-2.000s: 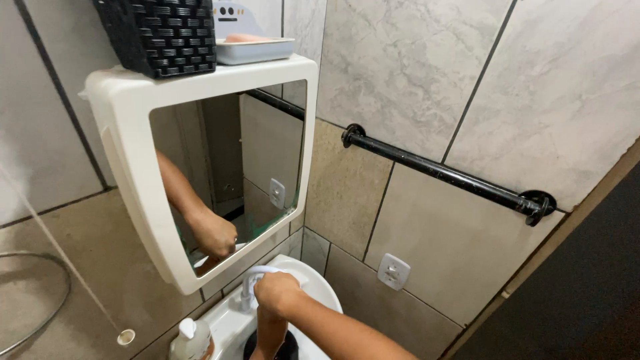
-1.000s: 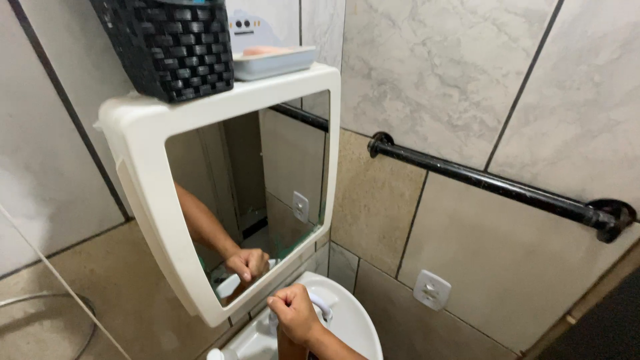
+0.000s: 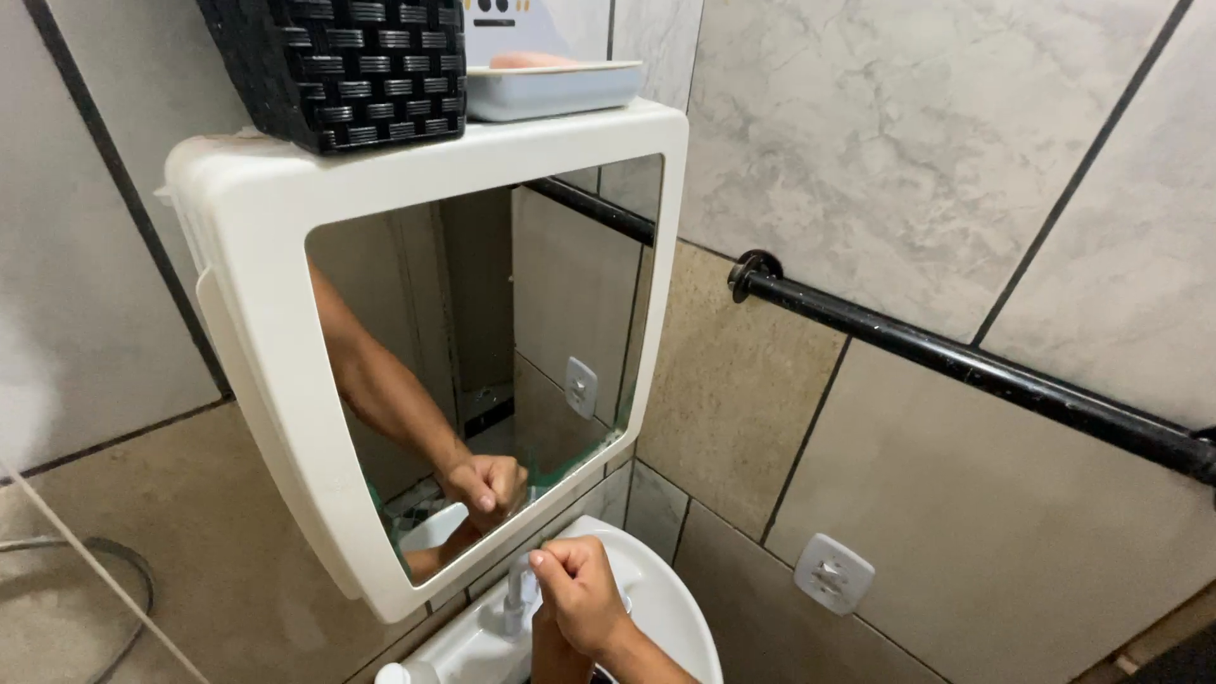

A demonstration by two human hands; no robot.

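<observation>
My right hand [image 3: 578, 584] is curled into a fist over the white washbasin [image 3: 670, 594], close in front of the pale faucet [image 3: 518, 594]. Its forearm comes in from the lower right. Another forearm, my left one, rises from the bottom edge right beside it and meets the fist; my left hand is mostly hidden behind the right one. No object shows in the right fist. The mirror [image 3: 475, 313] of the white plastic cabinet [image 3: 271, 313] reflects both forearms and the clenched hand. Something dark shows at the bottom edge, below the forearms.
On the cabinet stand a black woven basket [image 3: 380, 76] and a light tray [image 3: 556, 93] holding a pinkish thing. A black towel bar [image 3: 950, 361] crosses the right wall above a white wall plate [image 3: 834, 574]. A white cap [image 3: 392, 674] is at the basin's left; a hose [image 3: 142, 579] hangs far left.
Two seconds ago my right hand was bent over the faucet with its knuckles up; now it is a fist with the thumb side showing. The view has shifted somewhat.
</observation>
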